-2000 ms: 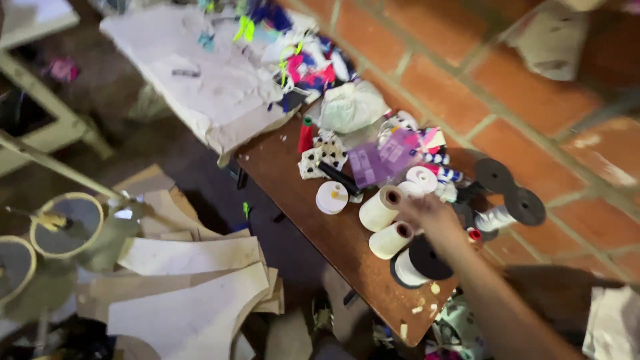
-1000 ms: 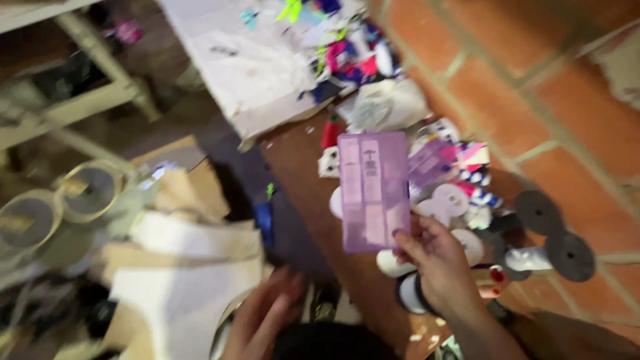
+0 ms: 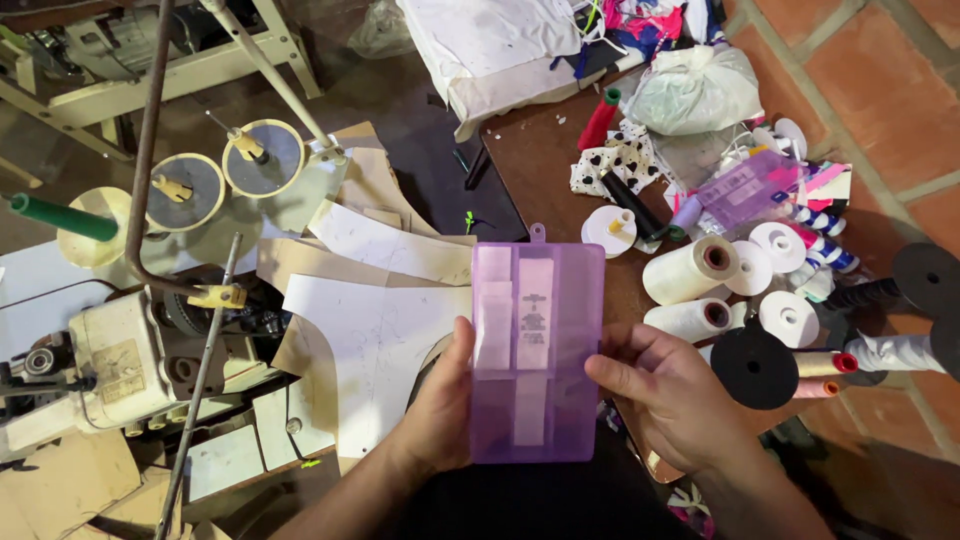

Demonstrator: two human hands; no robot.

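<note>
A purple translucent plastic compartment box [image 3: 574, 315] is held upright in front of me, its lid closed over pale labels with print. My left hand [image 3: 442, 405] grips its left edge, thumb on the near face. My right hand [image 3: 667, 397] holds the right edge between thumb and fingers. Beyond it on the brown table [image 3: 540, 180] lie white thread cones [image 3: 679, 274], a black spool [image 3: 754, 367], a red thread cone [image 3: 600, 120] and a second purple box [image 3: 750, 187].
At left stands a sewing machine [image 3: 112, 360] beside a thread stand with a green thread cone [image 3: 67, 217]. Paper pattern pieces [image 3: 360, 330] lie between machine and table. A tied plastic bag [image 3: 697, 90] and fabric scraps [image 3: 645, 30] sit near the brick wall [image 3: 885, 82].
Two seconds ago my right hand was over the thread cones; one second ago it held the purple box alone. The box has since come nearer me, and my left hand has taken hold of it too.
</note>
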